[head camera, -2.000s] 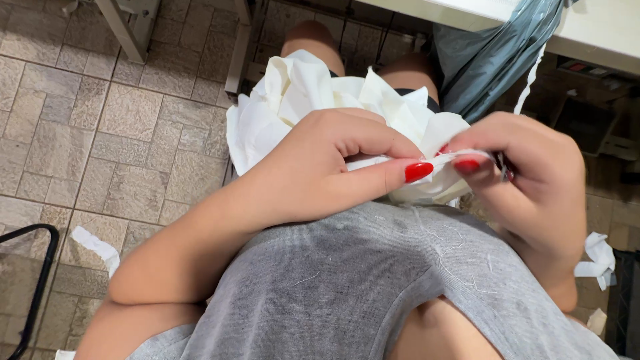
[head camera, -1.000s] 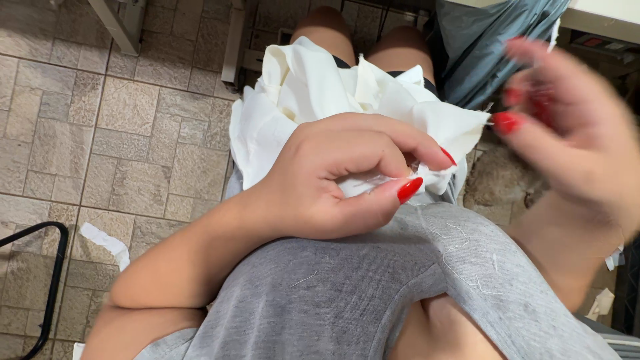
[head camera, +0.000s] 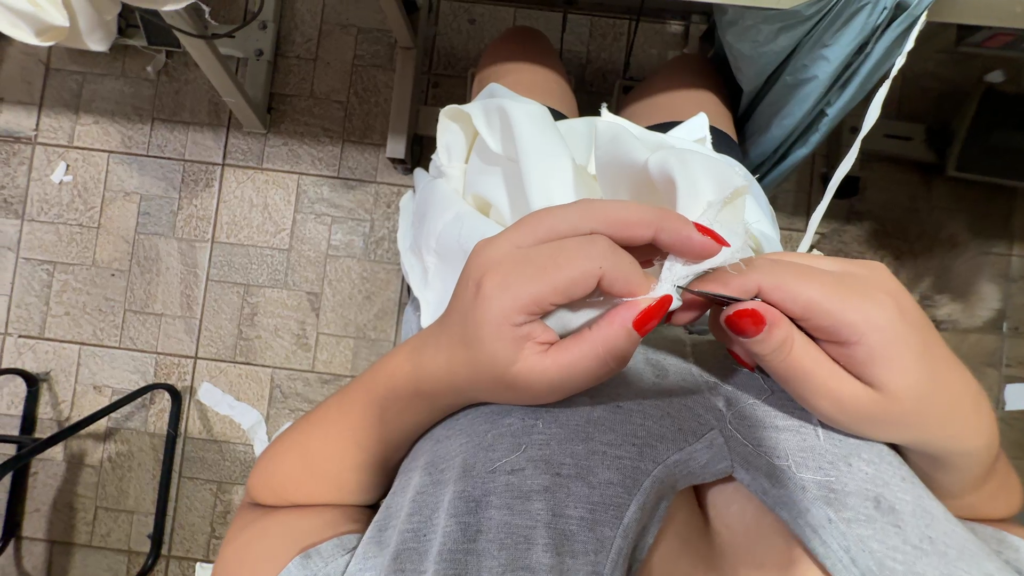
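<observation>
White fabric (head camera: 520, 160) lies bunched over my lap, with a frayed edge at its near right side. My left hand (head camera: 560, 296) pinches that edge between thumb and fingers. Close beside it on the right, my right hand (head camera: 832, 336) grips a small pointed metal tool (head camera: 716, 295), whose tip touches the frayed cloth. The tool's handle is hidden in the palm, so its exact kind cannot be told. Loose white threads (head camera: 752, 432) cling to the grey shirt below my hands.
A grey-blue plastic bag (head camera: 800, 72) hangs from the table edge (head camera: 976, 11) at upper right, with a white fabric strip (head camera: 864, 128) beside it. Metal table legs (head camera: 400, 104) stand beyond my lap. A black metal frame (head camera: 168, 472) is at lower left; white scraps (head camera: 232, 410) lie on the tiled floor.
My right hand, raised away from the cloth a second ago, is back beside my left hand, with the metal tool's tip at the frayed edge. My left hand keeps its pinch.
</observation>
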